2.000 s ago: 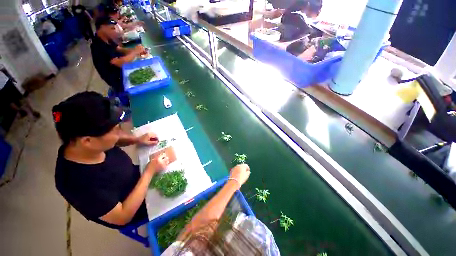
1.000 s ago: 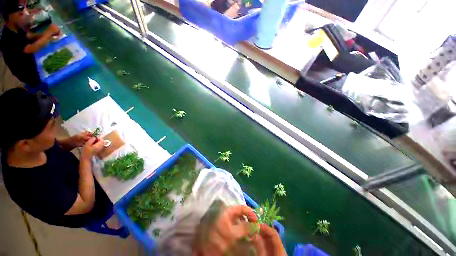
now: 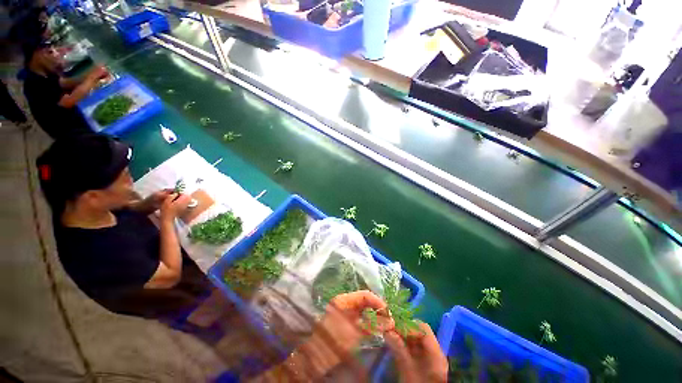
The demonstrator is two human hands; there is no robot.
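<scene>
My left hand (image 3: 348, 322) and my right hand (image 3: 426, 359) are close together at the bottom centre, over the near edge of a blue tote (image 3: 295, 202). A green leaf sprig (image 3: 402, 308) is between my fingers, its leaves fanning out up and to the right. Both hands seem to hold it; the exact grip is partly hidden. Both hands and the forearm are somewhat blurred. The tote holds loose green foliage (image 3: 280, 243) and a crinkled clear plastic bag (image 3: 336, 250).
Sprigs (image 3: 426, 253) lie singly along the green conveyor belt (image 3: 336, 172). Another blue tote (image 3: 516, 344) is at lower right. A seated worker (image 3: 112, 224) handles a sprig at a white sheet with a foliage pile (image 3: 217, 227). A metal-framed shelf holds a black tray (image 3: 482, 112).
Two seconds ago one hand reached over the belt to a sprig; now both hands are together at the tote with a sprig. The view has turned right, bringing the second near tote into view.
</scene>
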